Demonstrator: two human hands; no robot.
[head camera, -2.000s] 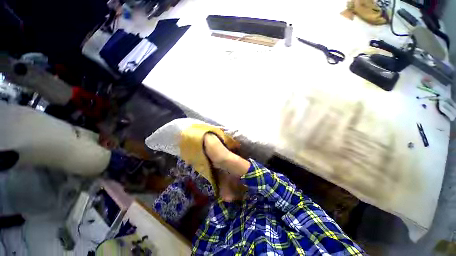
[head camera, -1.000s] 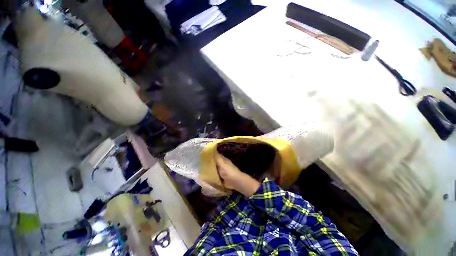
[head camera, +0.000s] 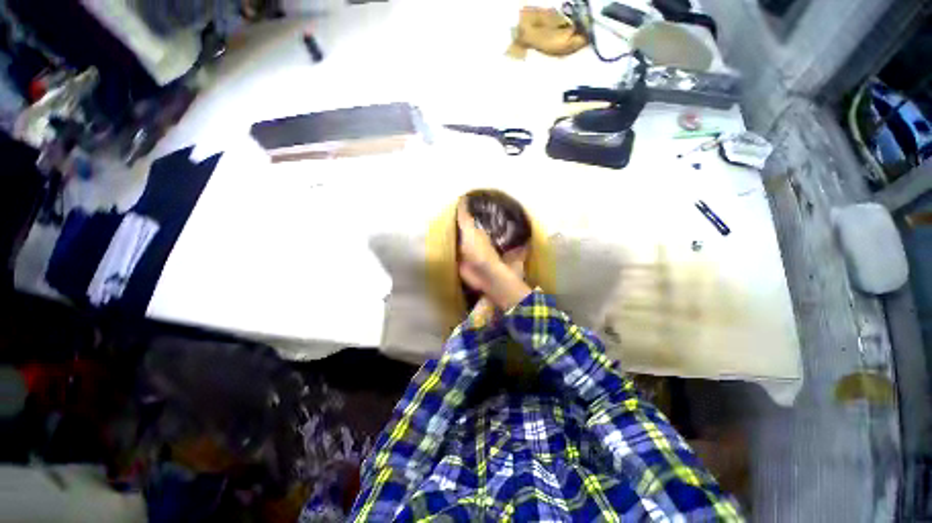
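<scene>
The pale garment (head camera: 409, 312) lies over the white table's near edge, in front of me. Its mustard-gold band (head camera: 443, 255) rings an opening that shows a dark, patterned lining (head camera: 499, 217). My right hand (head camera: 482, 257), slightly blurred, lies across the opening and grips its left edge beside the band. My left hand (head camera: 483, 311) is mostly hidden beneath the right one; only a little skin shows near the cuff, and its fingers cannot be made out clearly.
On the table (head camera: 266, 245) are a long dark bar (head camera: 337, 125), black shears (head camera: 511, 139), an iron (head camera: 593, 141), dark-blue snips (head camera: 712, 218) and mustard cloth (head camera: 550, 32). Dark and white cloth (head camera: 125, 250) lies at the left. A white object (head camera: 871, 247) is at the right.
The view has swung right. The garment and hands have moved from beside the table's near corner to over its near edge. The opening now faces up, narrower, with both forearms visible.
</scene>
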